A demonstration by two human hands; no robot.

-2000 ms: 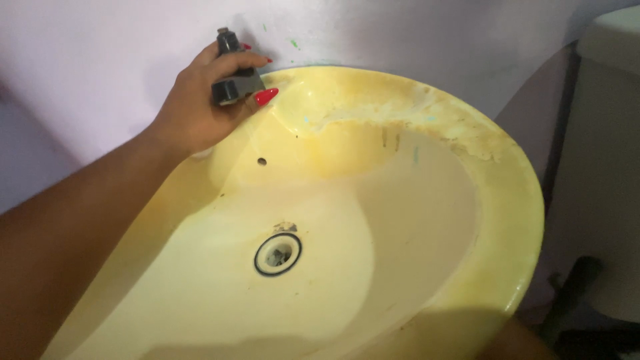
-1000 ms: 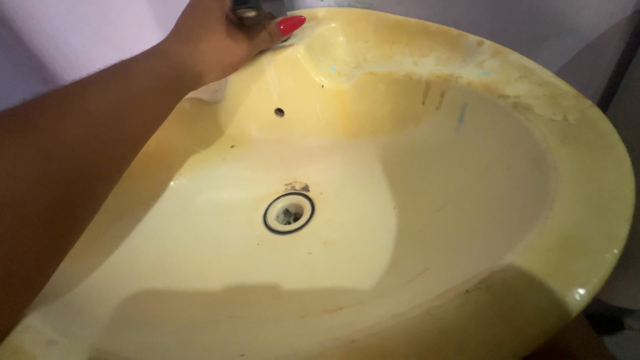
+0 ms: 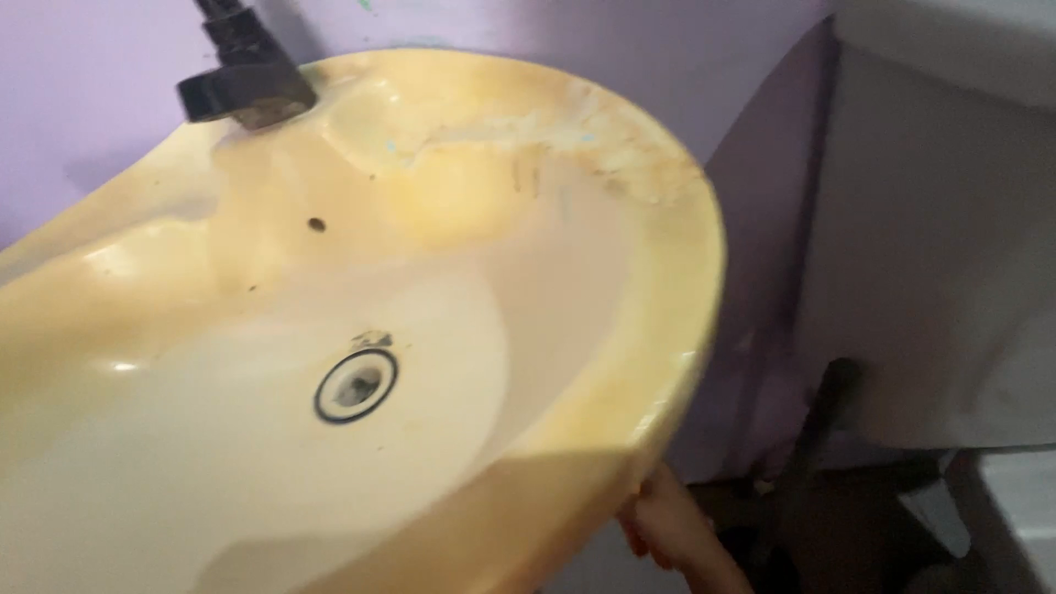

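Observation:
A yellow, stained wash basin (image 3: 429,313) fills the middle and left of the head view. Its drain (image 3: 357,386) has a dark ring, and brown marks lie just behind it. At the back rim stands a black faucet (image 3: 252,91). My right hand (image 3: 668,520) is low, below the basin's right front edge and close to its underside; the fingers are partly hidden and dim, so whether it holds anything does not show. My left hand is outside the view.
A purple wall (image 3: 495,25) runs behind the basin. To the right stands a pale toilet tank (image 3: 932,247). A dark handle-like object (image 3: 829,404) leans near its lower left, above a dark floor area.
My left hand, which was at the faucet on the back rim, has let go and left the view. My right hand now shows below the right front edge.

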